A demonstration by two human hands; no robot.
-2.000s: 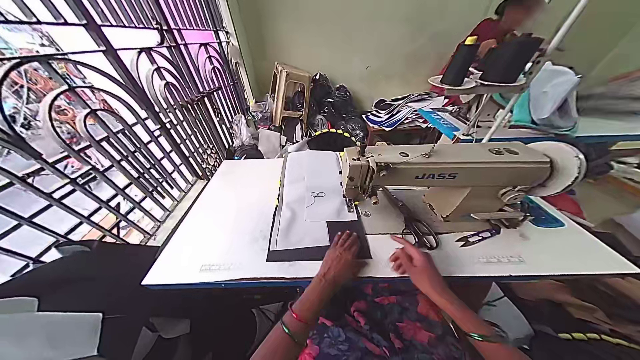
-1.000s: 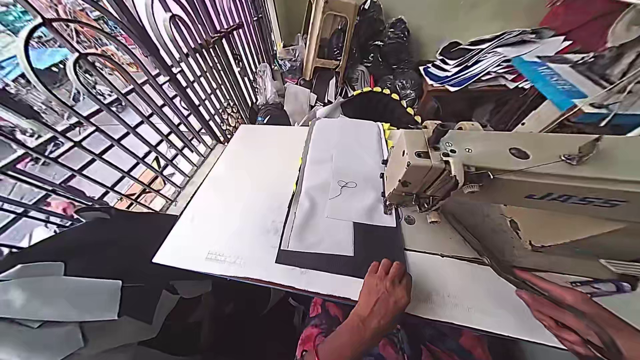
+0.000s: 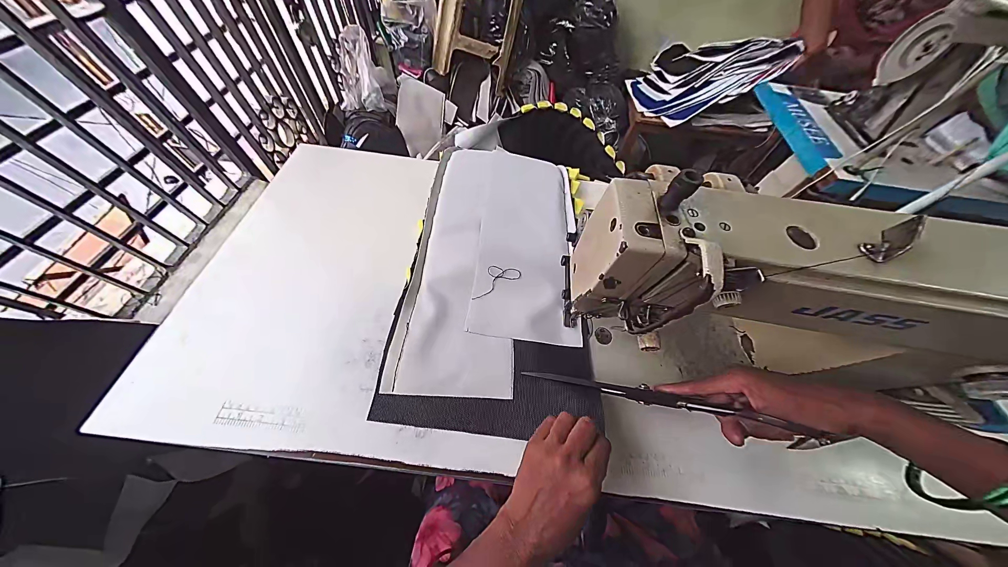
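My left hand is curled over the near right corner of a dark fabric piece, pressing or pinching it at the table's front edge. White fabric panels lie on the dark piece, with a looped dark thread on top. In my right hand is a pair of black scissors, blades pointing left over the dark fabric. The panels' right edge lies beside the head of a sewing machine; the needle is hard to make out.
The white machine table has printed rulers near its front. A metal window grille stands at left. Behind are a black piece with yellow edging, black plastic bags, stacked cut fabric and another person's arm.
The scissors lay on the machine bed two seconds ago; my right hand took hold of them and has brought them left over the dark fabric. The view has moved closer.
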